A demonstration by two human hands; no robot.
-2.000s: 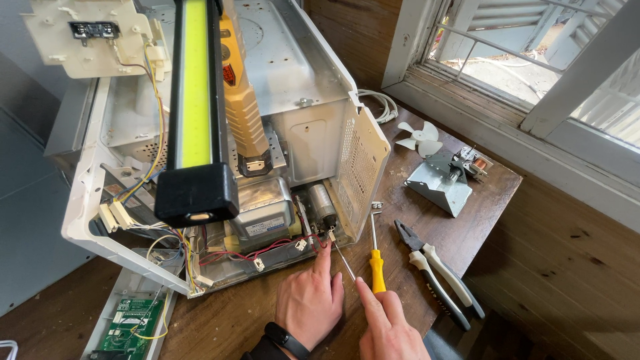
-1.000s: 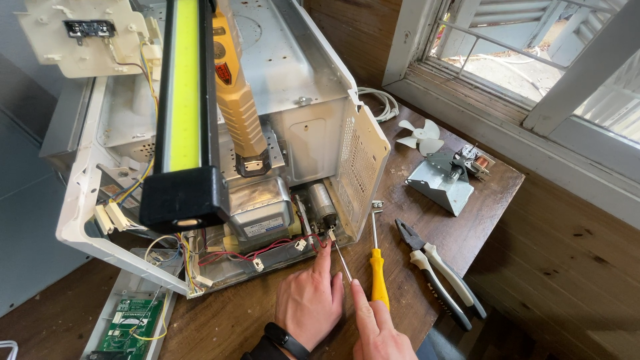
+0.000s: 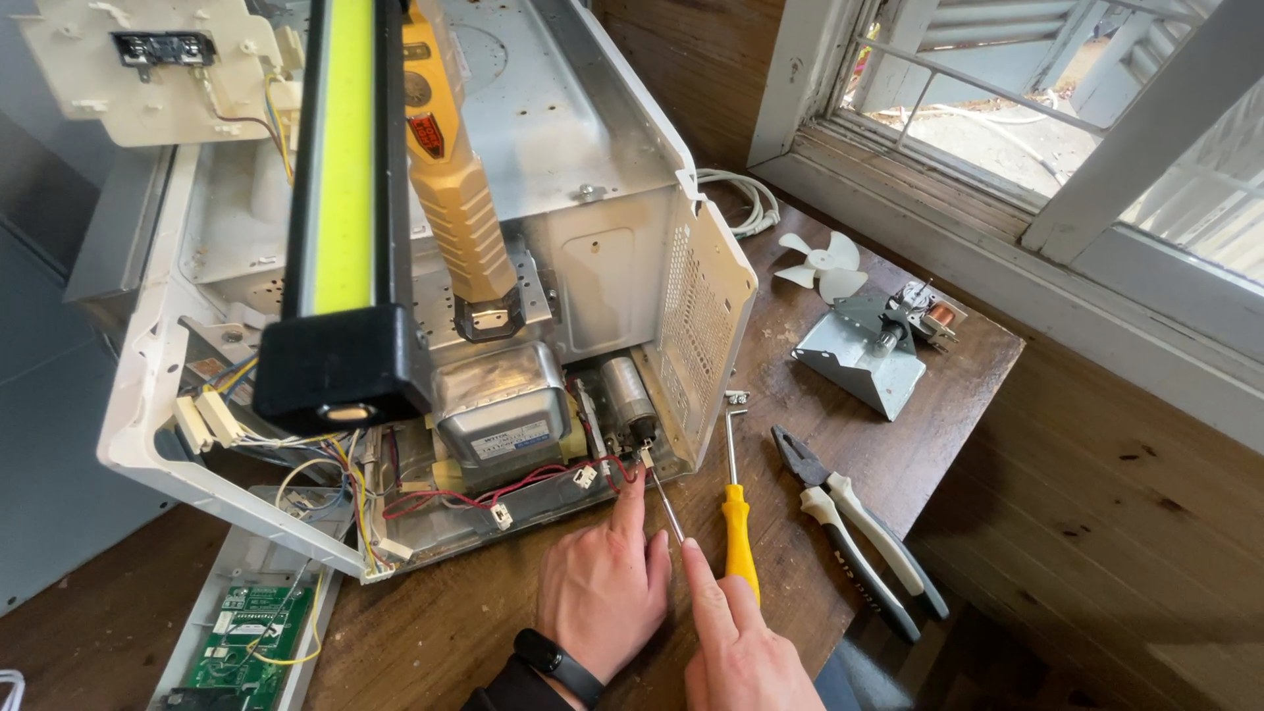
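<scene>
My left hand, with a black wristband, points its index finger up to a small white wire connector below the cylindrical capacitor. My right hand grips a screwdriver whose thin metal shaft reaches to that connector; its handle is hidden in the fist. Left of the capacitor sits a metal-cased transformer in the opened microwave oven housing. Red wires with white connectors run along the base's front edge. A yellow-handled screwdriver lies right of the hands.
Combination pliers lie at the right. Behind them are a white fan blade and a metal bracket with a motor. A work light hangs over the housing. A control panel with a green circuit board lies lower left, and a window frame borders the table.
</scene>
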